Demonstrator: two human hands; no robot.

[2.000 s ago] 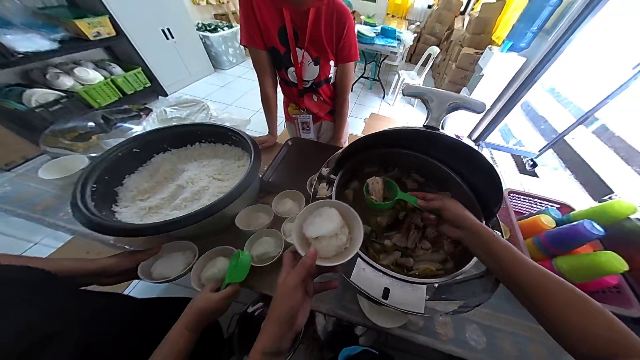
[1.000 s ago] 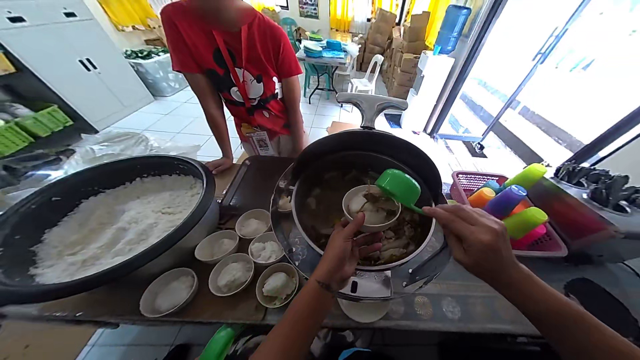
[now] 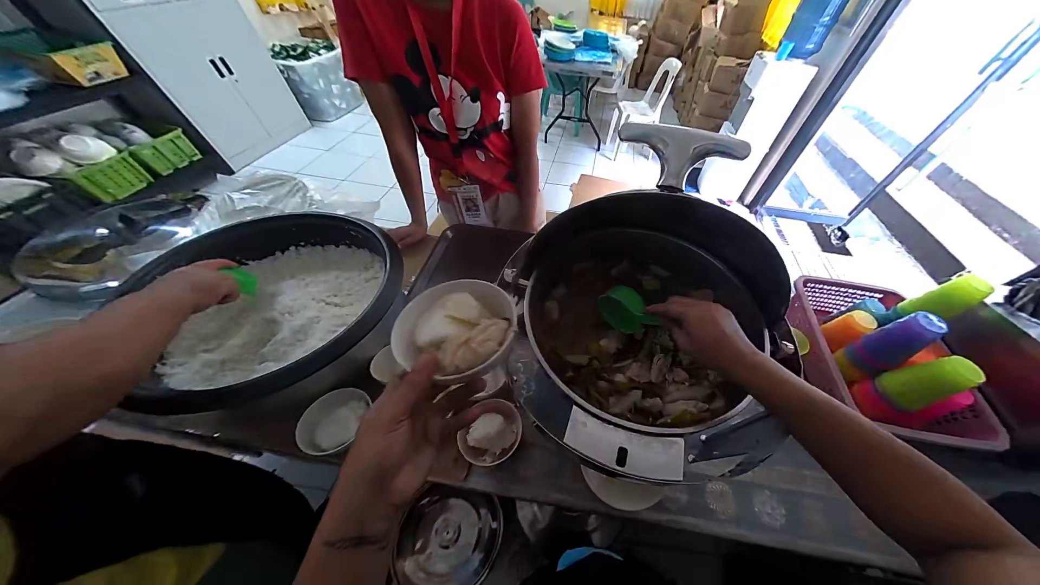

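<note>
My left hand (image 3: 406, 418) holds up a white bowl (image 3: 453, 331) of rice topped with pieces of meat, between the two big pots. In my right hand (image 3: 703, 329) is a green plastic ladle (image 3: 624, 309), its cup over the soup in a large metal pot (image 3: 569, 410). Meat and vegetables (image 3: 658, 382) lie in the broth. Left of the raised bowl stands a wide dark pot of cooked rice (image 3: 313, 305). Small bowls of rice (image 3: 333, 421) stand on the table below it, one with a pinkish rim (image 3: 489, 432).
At the left, a co-worker's hand (image 3: 199, 286) holds a green scoop (image 3: 244, 280) over the rice. Another person in a red shirt (image 3: 455, 97) leans on the table across from me. A pink basket of colourful cups (image 3: 902, 366) stands at the right. A brown tray (image 3: 467, 260) lies behind the bowls.
The raised bowl was over the soup pot one second ago and is now left of it, with meat on its rice. The co-worker's scoop now shows over the rice pot. The view has swung left.
</note>
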